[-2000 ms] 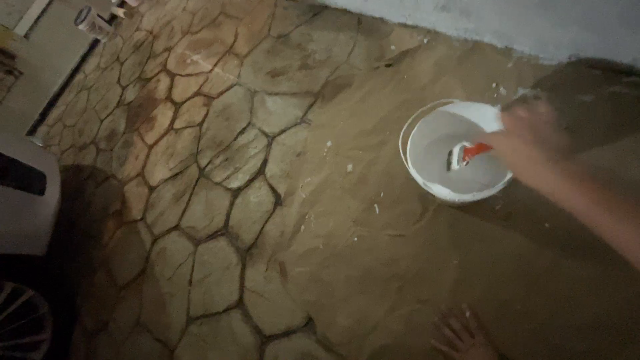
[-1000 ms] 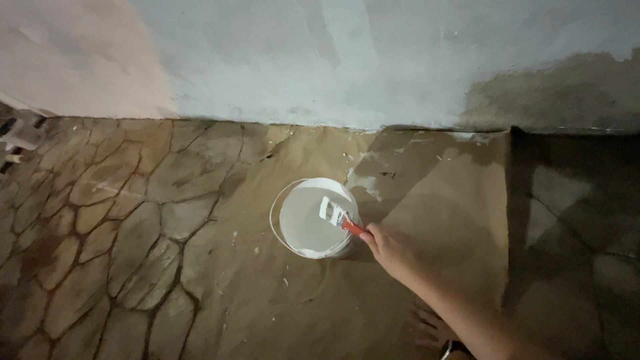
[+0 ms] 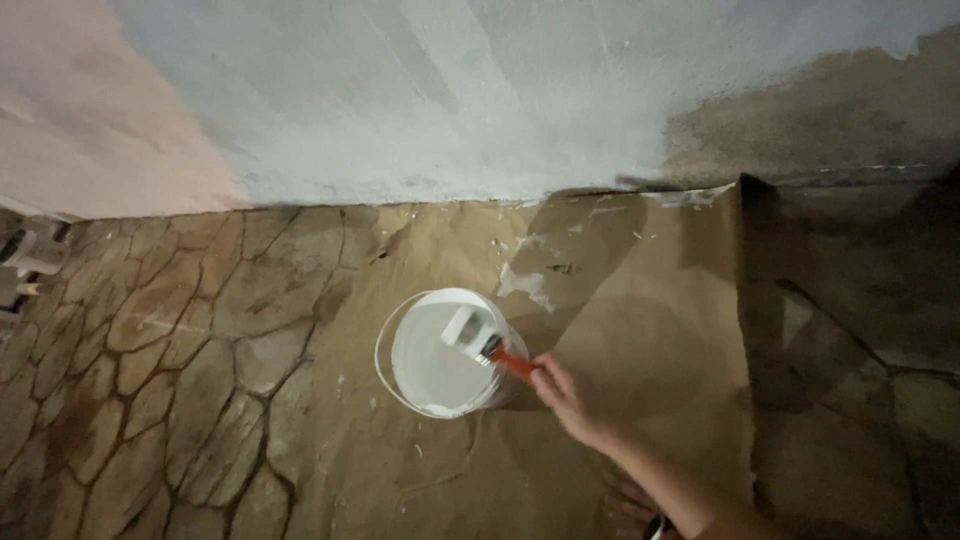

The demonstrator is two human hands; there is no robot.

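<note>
My right hand (image 3: 562, 394) grips the red handle of a flat paintbrush (image 3: 480, 341) whose bristles are coated white. The brush is tilted over the mouth of a white plastic bucket (image 3: 397, 360), its head above the pale grey-white paint (image 3: 431, 367) inside. The bucket stands upright, its wire handle lying out to the left. My left hand (image 3: 634, 499) is low in the frame, dim and partly hidden by my right forearm; its fingers are spread, and I see nothing held in it. Whether it touches the paper below cannot be told.
Brown masking paper (image 3: 660, 322), splashed with white, covers the floor along the wall. The wall (image 3: 450, 112) has pale grey-white, pink and darker bare-looking areas. Stone-pattern paving (image 3: 210, 390) lies left and right of the paper. A pale container (image 3: 37, 251) stands at the far left.
The view has swung round to the wall. The brush, earlier with its head down inside the bucket, now shows its head higher, over the opening, still in my right hand.
</note>
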